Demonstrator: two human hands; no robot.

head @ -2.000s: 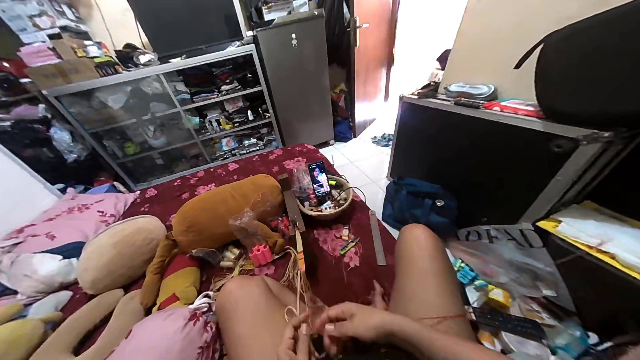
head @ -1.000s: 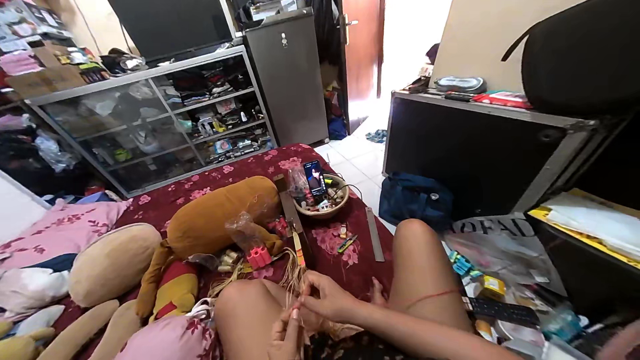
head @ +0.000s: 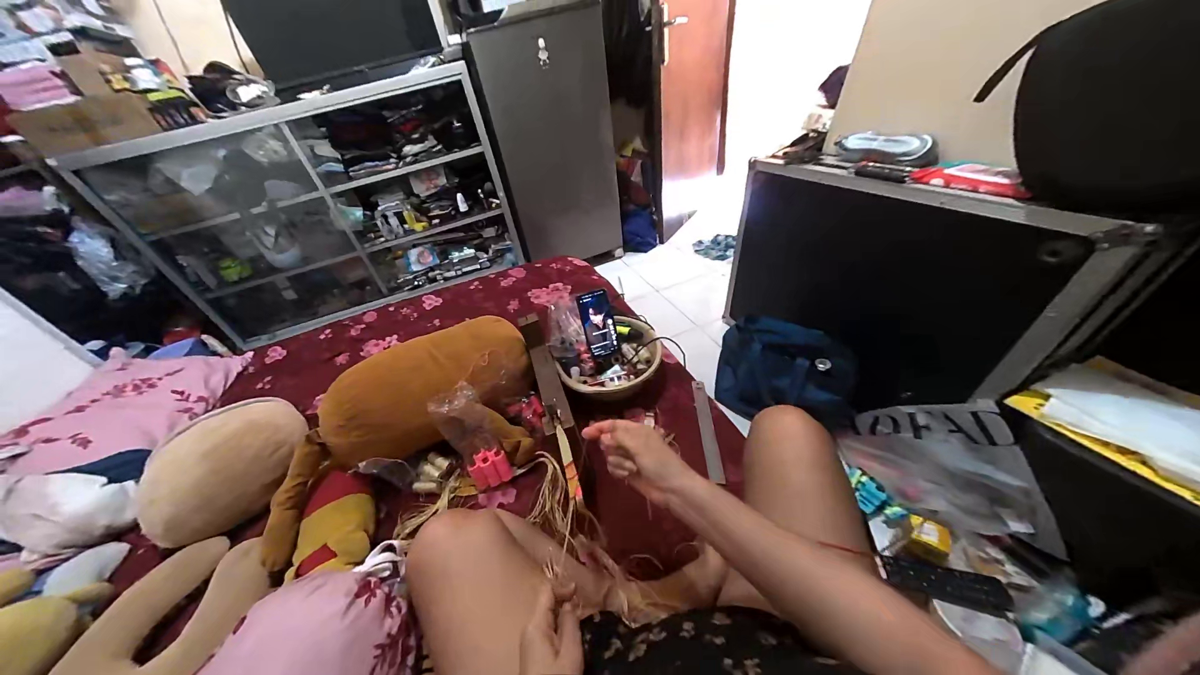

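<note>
My right hand (head: pixel 637 457) is raised over the bed, its fingertips pinched together; a thin strand between them cannot be made out. My left hand (head: pixel 553 626) lies low by my thigh, fingers curled, and whatever it holds is too small to tell. Pale straw-like strands (head: pixel 553 502) spread between my legs, beside a narrow strip with orange and yellow marks (head: pixel 568 466). A pink plastic piece (head: pixel 490 468) lies left of the strip. A metal ruler (head: pixel 709 433) rests to the right of my right hand.
A basket (head: pixel 611 388) of small items holds a lit phone (head: pixel 597 325) upright. An orange-brown bolster (head: pixel 422 389) lies across the bed on the left. A blue bag (head: pixel 786 368) stands on the tiled floor. A keyboard (head: pixel 947 583) and plastic bags lie at the right.
My hands were close together between my legs; now they are apart. My right hand has moved forward over the bed, while my left hand stays low near my thigh.
</note>
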